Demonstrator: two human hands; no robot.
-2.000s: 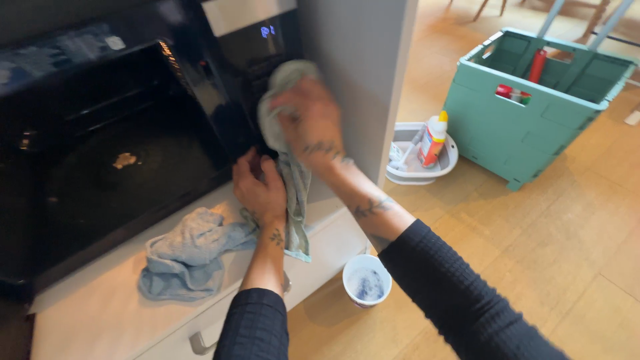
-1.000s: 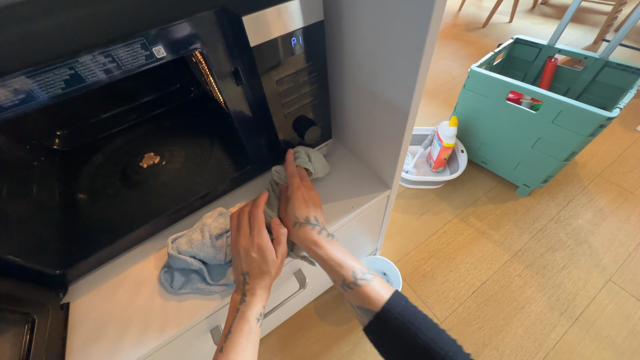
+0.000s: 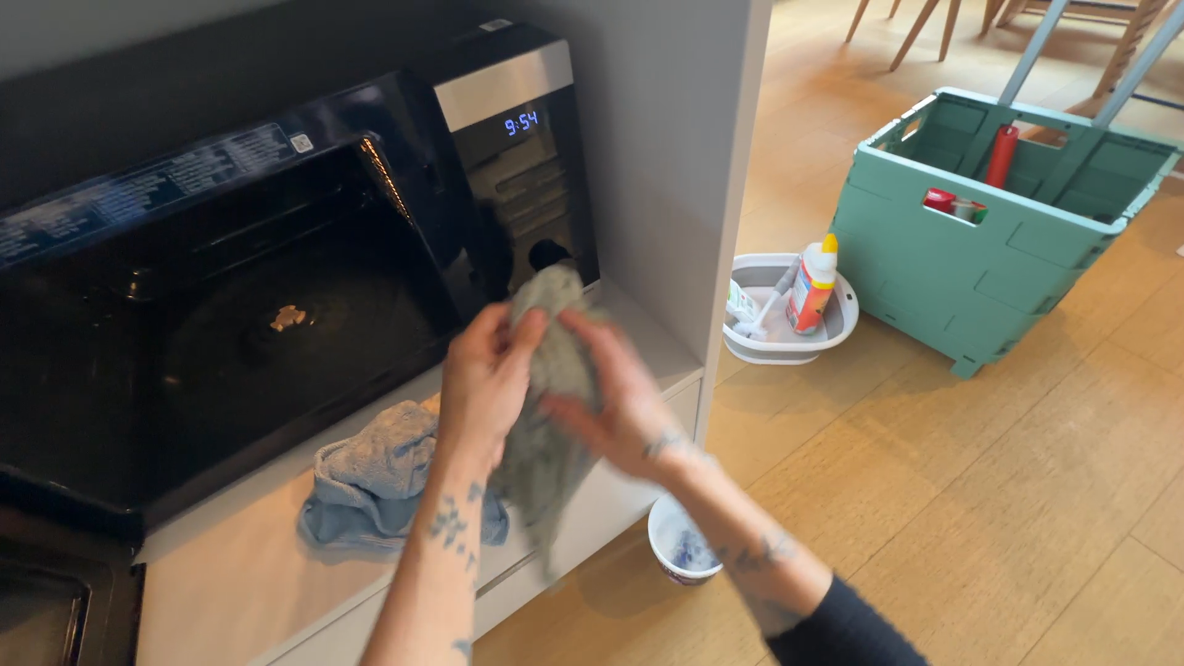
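Both hands hold a grey-green cloth (image 3: 552,370) in front of the control panel (image 3: 527,176) of a black microwave oven (image 3: 231,314). My left hand (image 3: 486,375) grips the cloth's left side near its top. My right hand (image 3: 615,398), blurred, has thumb and fingers around its right side. The cloth's lower end hangs down over the shelf edge. The microwave door (image 3: 65,592) stands open at the lower left, showing the dark cavity with a small coupling piece (image 3: 289,318) on its floor. A crumpled blue-grey towel (image 3: 370,481) lies on the shelf, partly behind my left forearm.
A cabinet side panel (image 3: 684,176) rises right of the microwave. On the wooden floor stand a white tub (image 3: 683,546) below the drawer front, a grey-white basin (image 3: 786,350) with a bottle (image 3: 812,287) and brush, and a green folding crate (image 3: 971,259) with a handle. Chair legs (image 3: 916,37) stand behind.
The cloth was against the control panel, then low by its knob; now both hands hold it up in front of the microwave. The display reading has changed. The blue-grey towel stays on the shelf.
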